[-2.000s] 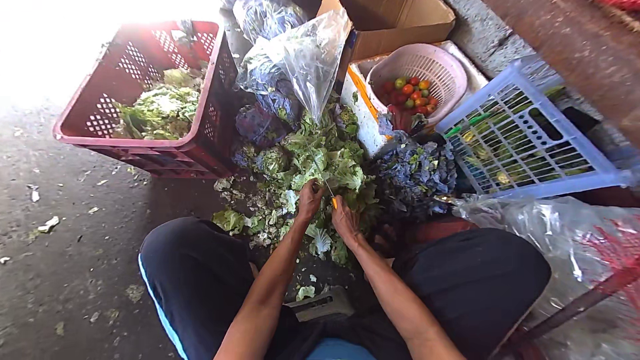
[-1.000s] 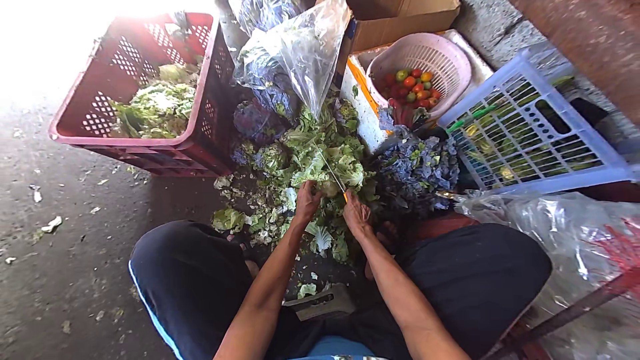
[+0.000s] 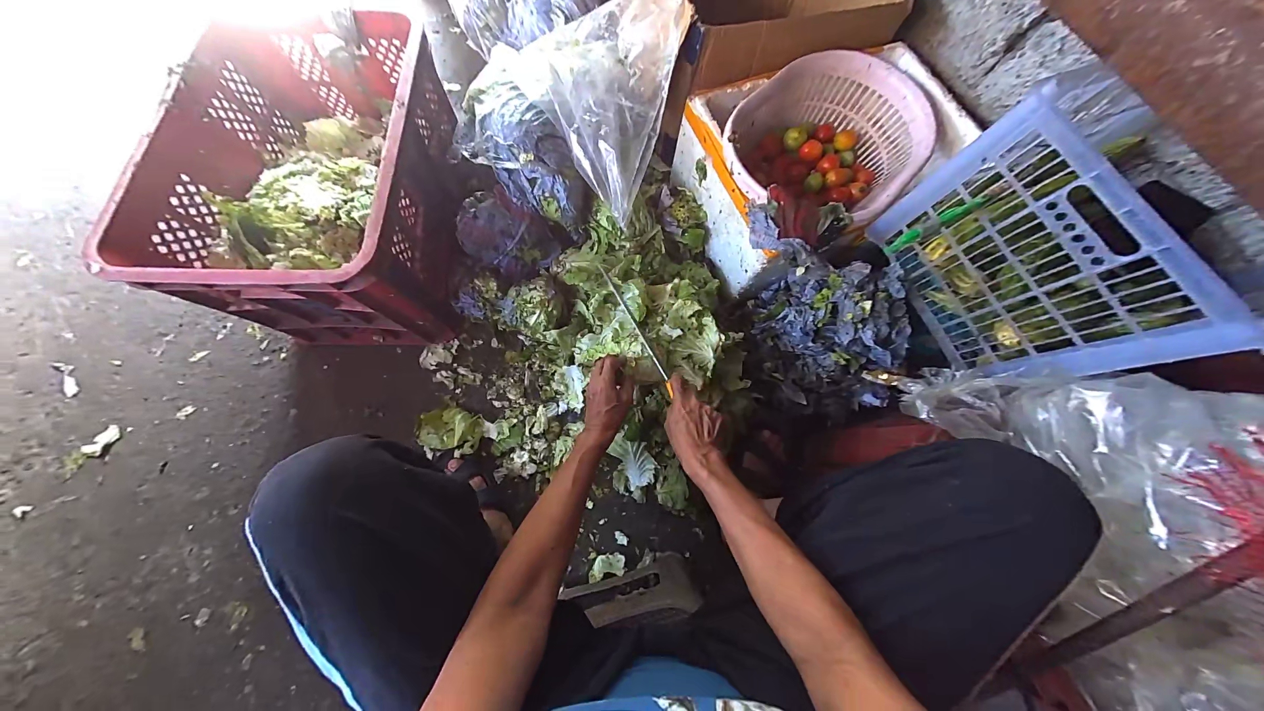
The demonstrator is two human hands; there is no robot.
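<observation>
My right hand (image 3: 695, 423) is closed around the orange handle of a long, thin-bladed knife (image 3: 635, 324). The blade slants up and left over a heap of green leafy vegetables (image 3: 681, 296). Just left of the handle, my left hand (image 3: 608, 397) has its fingers bent at the near edge of the leaves; whether it grips one cannot be made out. Trimmed leaf pieces (image 3: 523, 430) lie below the heap on the dark ground. Purple leafy heads (image 3: 829, 321) are piled to the right, and a purple cabbage (image 3: 504, 232) sits at the left.
A red plastic crate (image 3: 247, 276) with leafy greens stands at upper left. A clear plastic bag (image 3: 617, 99) hangs behind the heap. To the right are a pink basket (image 3: 913, 123) of tomatoes on a foam box (image 3: 726, 212), a tilted blue crate (image 3: 1160, 247) and plastic sheeting (image 3: 1126, 444).
The knife blade, barely visible two seconds ago, now lies in plain sight across the leaves. Both hands stay close together at the heap's near side.
</observation>
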